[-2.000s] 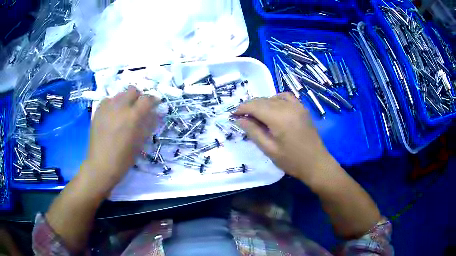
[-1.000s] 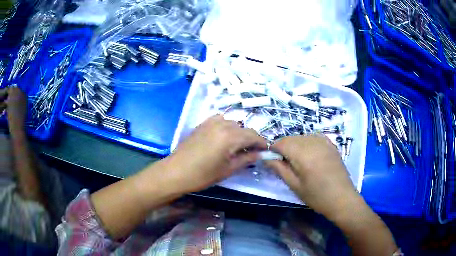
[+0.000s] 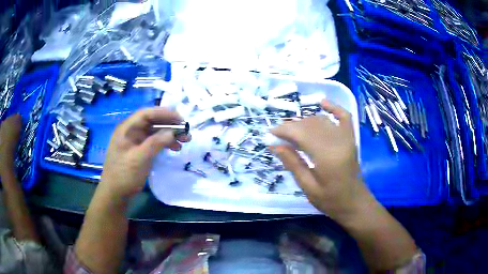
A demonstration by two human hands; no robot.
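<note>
My left hand [image 3: 134, 144] is over the left edge of the white tray and pinches a thin silver rod with a dark head [image 3: 181, 128], the head pointing right. My right hand [image 3: 321, 160] is over the right part of the white tray [image 3: 171, 192], thumb and forefinger apart, just above the loose rods. A bright sliver shows between its fingers; I cannot tell if it touches them. Loose rods with dark heads [image 3: 216, 163] lie in the tray's front and middle. White sleeves [image 3: 227, 113] lie behind them.
A glaring second white tray [image 3: 214, 37] overlaps the far edge. The left blue tray [image 3: 120, 118] holds short metal tubes under a clear bag [image 3: 107, 43]. The right blue tray [image 3: 406, 182] holds slim silver units [image 3: 388, 107]; more blue trays stand beyond. Another person's arm [image 3: 13, 176] is at far left.
The view has swung right, then partly back left. My hands were together around a white piece one second ago; now they are apart, the left holding a rod, the white piece no longer in them.
</note>
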